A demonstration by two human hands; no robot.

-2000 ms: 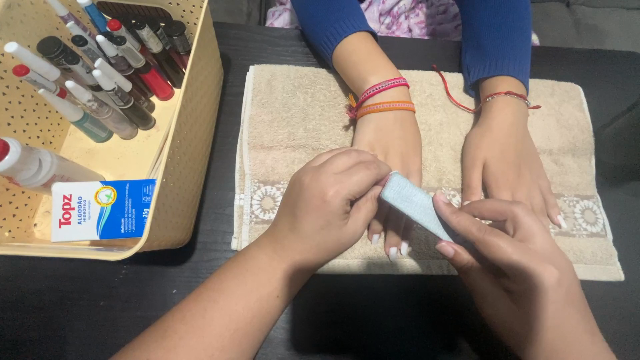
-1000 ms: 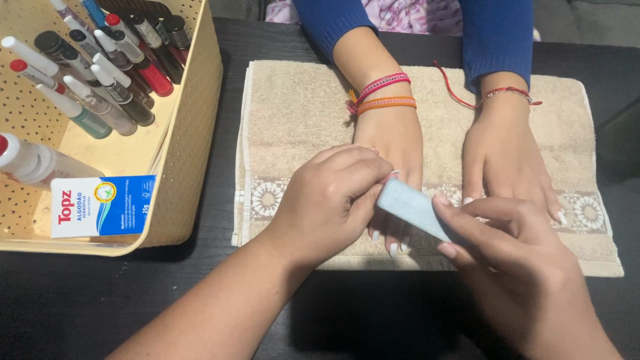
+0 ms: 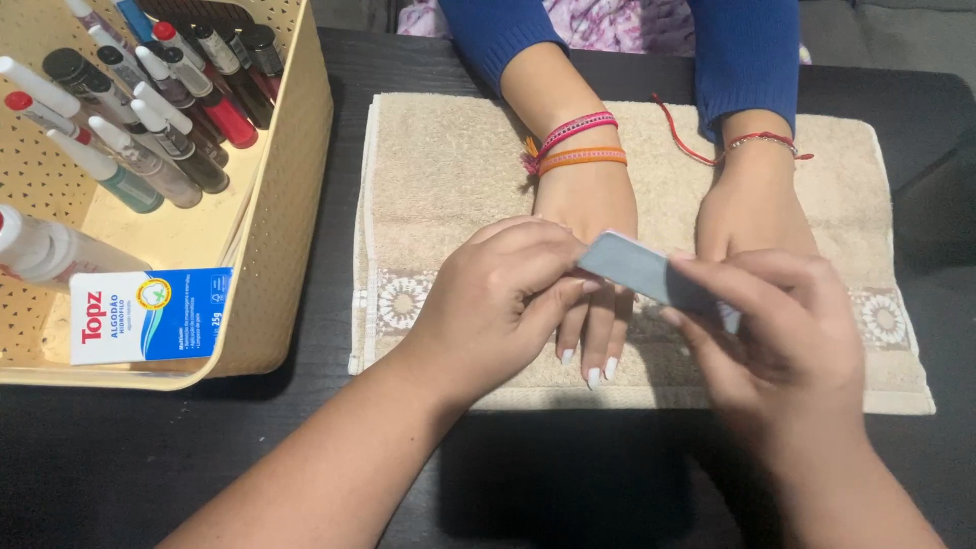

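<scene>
My right hand grips a grey-blue nail buffer block between thumb and fingers, slightly blurred. The block's far end meets the fingertips of my left hand, which is closed on a finger of another person's hand; that finger is mostly hidden. The other fingers of that hand, with white nails, point down below the block. The person's other hand lies on a beige towel, partly behind my right hand.
A yellow plastic basket at the left holds several nail polish bottles, a white bottle with a red cap and a cotton box. The towel lies on a dark table. The person's blue sleeves reach in from the far side.
The buffer block and my right hand have shifted and tilted a little. My left hand keeps its hold at nearly the same place.
</scene>
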